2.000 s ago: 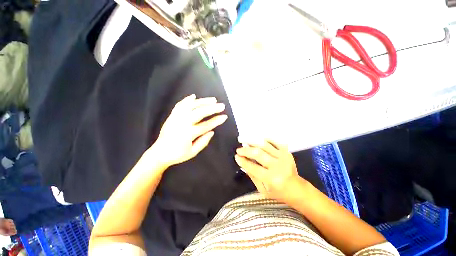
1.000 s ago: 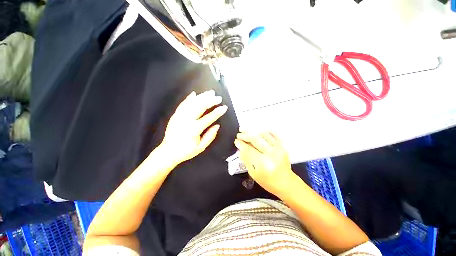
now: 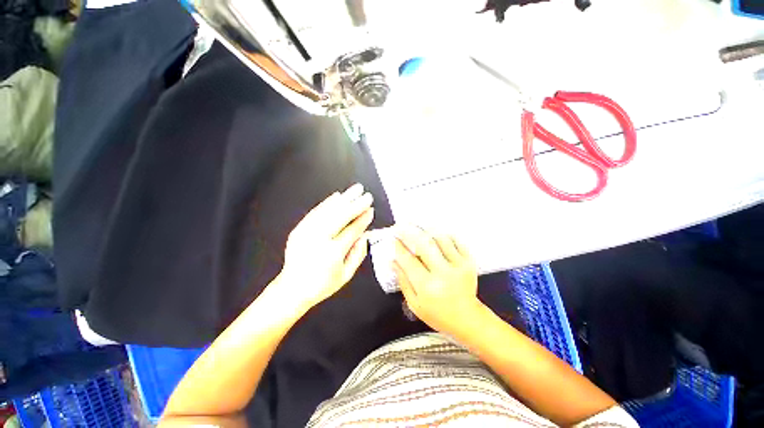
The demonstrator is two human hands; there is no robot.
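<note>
A large black fabric panel (image 3: 193, 192) covers the left of the table and hangs over the lap. Its right edge runs up to the presser foot and needle area (image 3: 348, 117) of the sewing machine. My left hand (image 3: 331, 242) lies flat on the panel, fingers a little apart, pointing toward the needle. My right hand (image 3: 436, 272) holds the panel's edge at the table's front edge, fingertips on a small pale label (image 3: 384, 261). A round tension assembly (image 3: 369, 89) sits beside the needle.
Scissors with red handles (image 3: 578, 149) lie on the white table (image 3: 503, 221), right of the needle. A blue tab (image 3: 410, 66) is near the machine head. Blue plastic crates (image 3: 546, 313) with dark cloth stand below. More cloth is piled at the far left (image 3: 25, 125).
The pale label has come into view and now lies between my hands, more of it showing. My left hand has moved slightly down toward my right hand. The scissors appear shifted slightly left.
</note>
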